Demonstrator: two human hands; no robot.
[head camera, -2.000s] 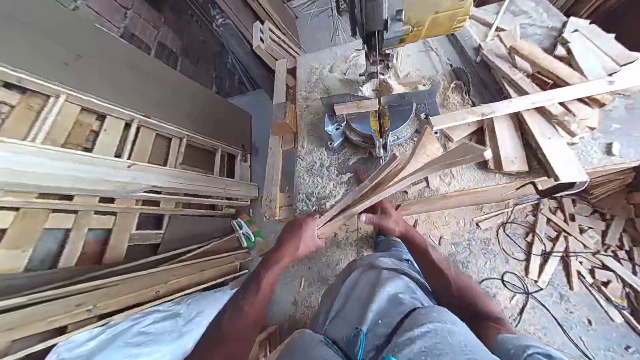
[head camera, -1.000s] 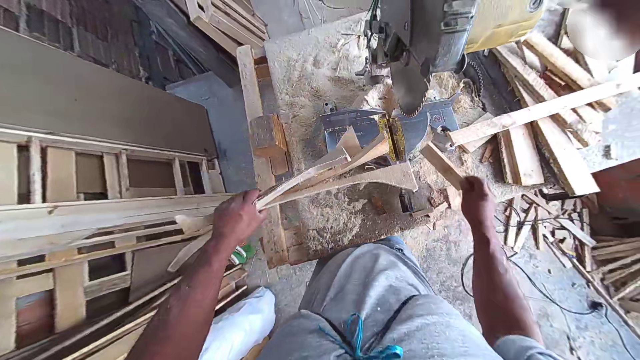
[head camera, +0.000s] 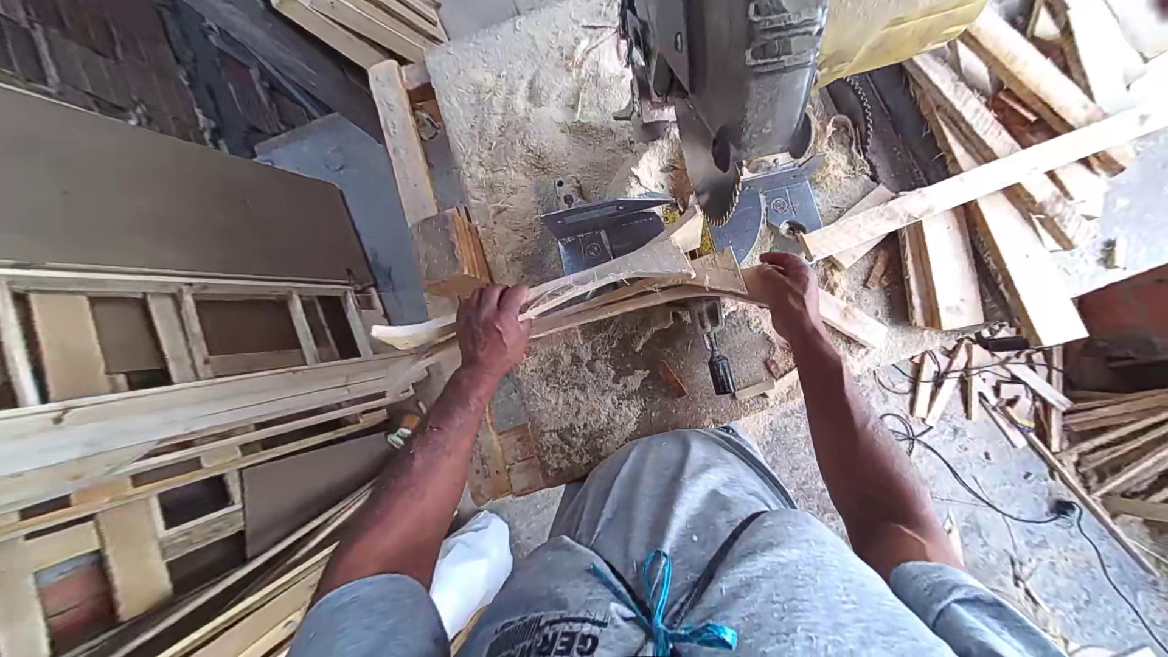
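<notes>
My left hand (head camera: 493, 330) grips several thin curved wooden pieces (head camera: 630, 265) near their left part. They run across the front of a miter saw (head camera: 757, 82). My right hand (head camera: 787, 287) is closed around the right end of the wood, beside a short wooden block (head camera: 850, 319). Just beyond the wood stands the saw's toothed blade (head camera: 716, 182), raised over its metal base (head camera: 611, 228). Whether the blade turns cannot be told. A clamp with a black handle (head camera: 720, 372) sticks out below the held wood.
Sawdust covers the workbench (head camera: 584, 392). A long board (head camera: 985, 178) reaches in from the right, over piled lumber (head camera: 1022, 255). Wooden frames (head camera: 201, 365) stand at the left. A black cable (head camera: 985, 502) and offcuts (head camera: 958, 374) lie on the floor at the right.
My right hand has moved left from the block beside the saw to the right end of the curved pieces. My left hand keeps its grip. The view has come closer to the bench.
</notes>
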